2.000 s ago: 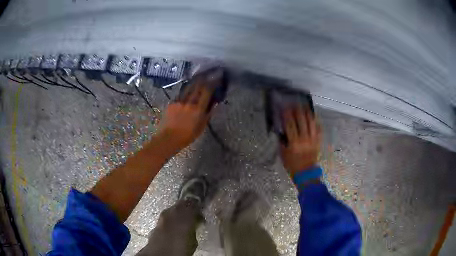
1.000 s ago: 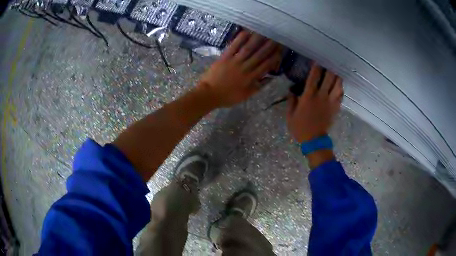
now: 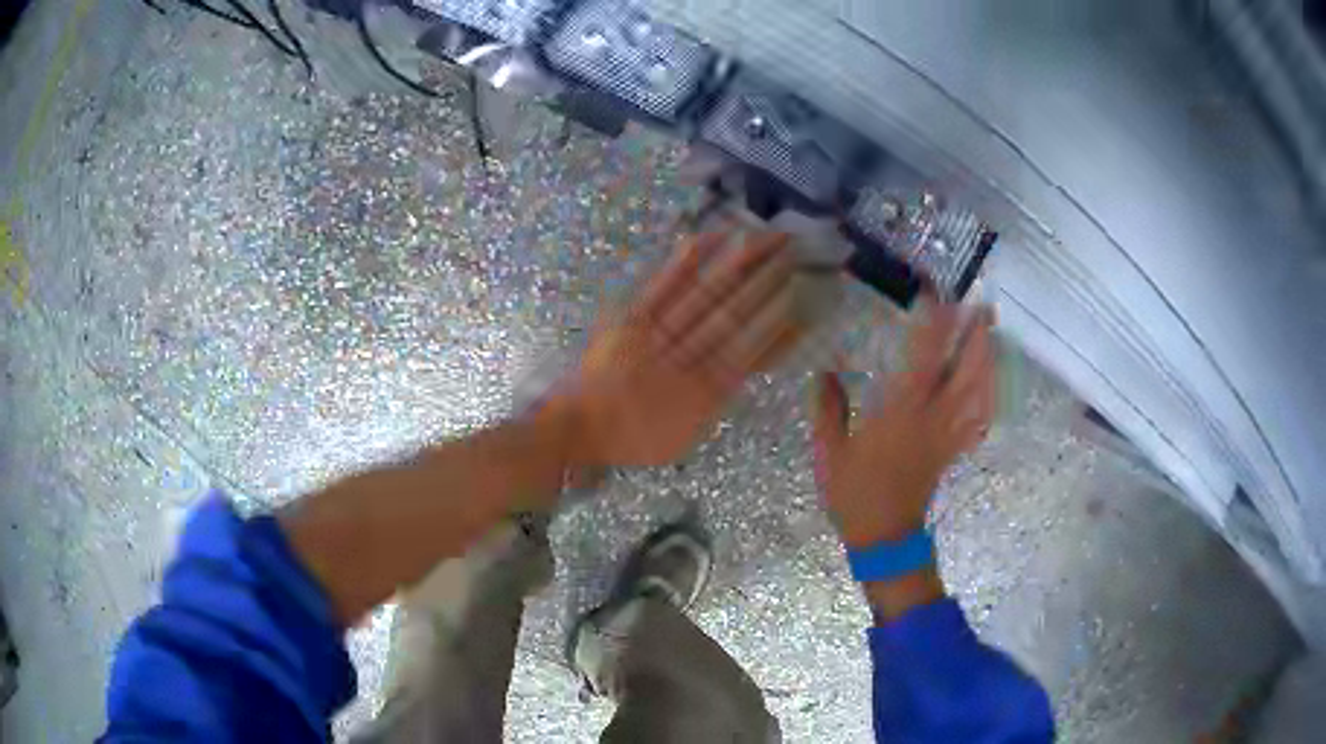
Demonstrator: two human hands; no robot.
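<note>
A row of square LED work lights [image 3: 625, 55] lies along the front edge of a grey-white shelf, lenses up. The rightmost lamp [image 3: 925, 240] is at the row's right end. Another lamp [image 3: 771, 134] sits just left of it. My left hand [image 3: 695, 349] is blurred, fingers spread, below the row and holding nothing that I can see. My right hand [image 3: 909, 422] is blurred, thumb apart, just below the rightmost lamp, empty. Whether the fingertips touch the lamps cannot be told. Thin black cables [image 3: 381, 55] hang in front of the row at the upper left.
The grey-white rack shelf [image 3: 1120, 218] fills the upper right, its edge curving down to the right. Below is the speckled grey floor [image 3: 364, 276], with a yellow line [image 3: 15, 262] at far left. The wearer's legs and a shoe [image 3: 676, 564] show at the bottom.
Both hands have come off the lamps and moved down, towards the wearer. The two lamps they covered now lie uncovered at the row's right end. The view has shifted, with the row higher at left.
</note>
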